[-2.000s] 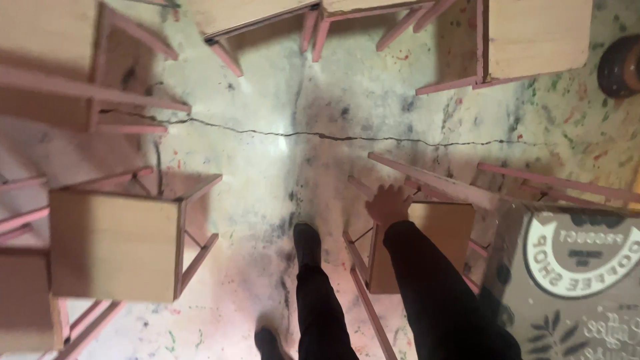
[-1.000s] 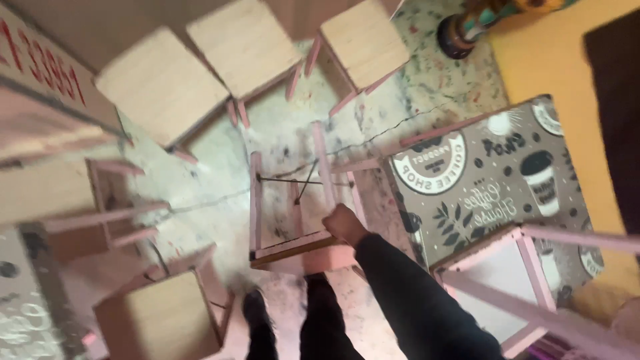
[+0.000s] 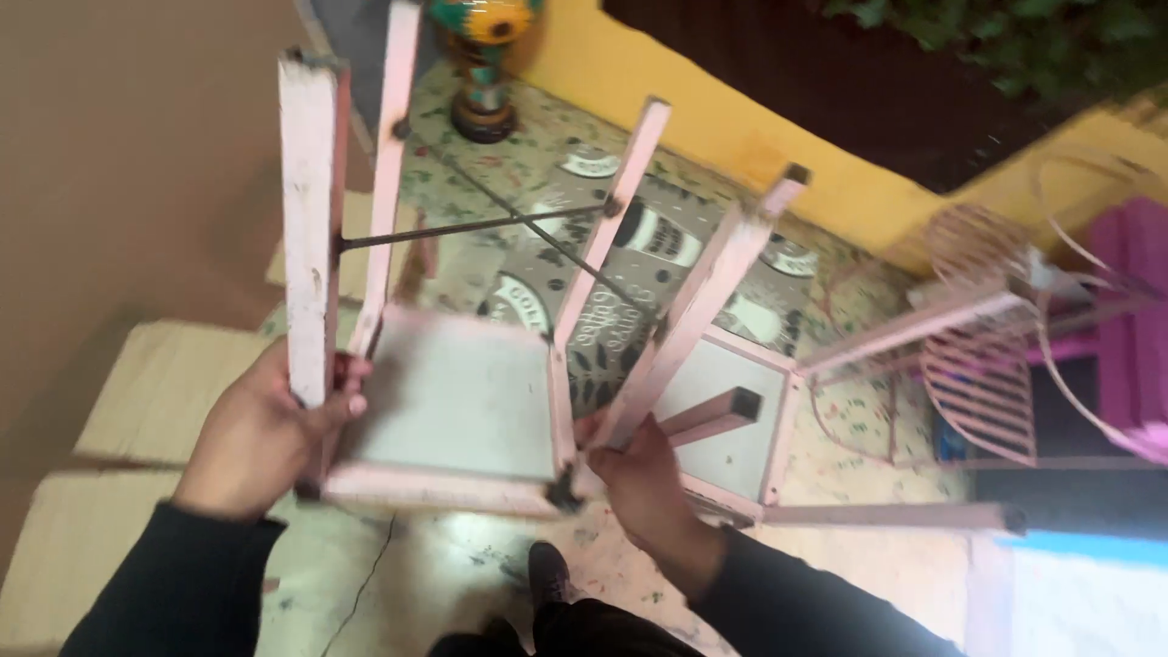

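Observation:
An upturned pink stool (image 3: 438,488) with a pale seat underside is held up in front of me, its legs pointing up and thin crossed metal rods joining them. My left hand (image 3: 265,429) grips the base of its left leg. Around the base of its right leg closes my right hand (image 3: 652,484). Just behind the right hand, a second upturned stool (image 3: 789,429) rests on or against a table with a printed coffee-pattern top (image 3: 584,246); their exact contact is hidden.
Wooden stool seats (image 3: 173,392) stand at the left. Along the yellow wall (image 3: 776,146) is a painted vase-like pedestal (image 3: 484,82). Pink wire shelving or rack (image 3: 981,392) and a magenta piece of furniture (image 3: 1131,319) are at the right. My shoe (image 3: 547,570) is on the cracked floor.
One second ago only my right hand showed, on a stool low over the floor; now that stool is raised and my left hand holds it too. The view has turned to the right.

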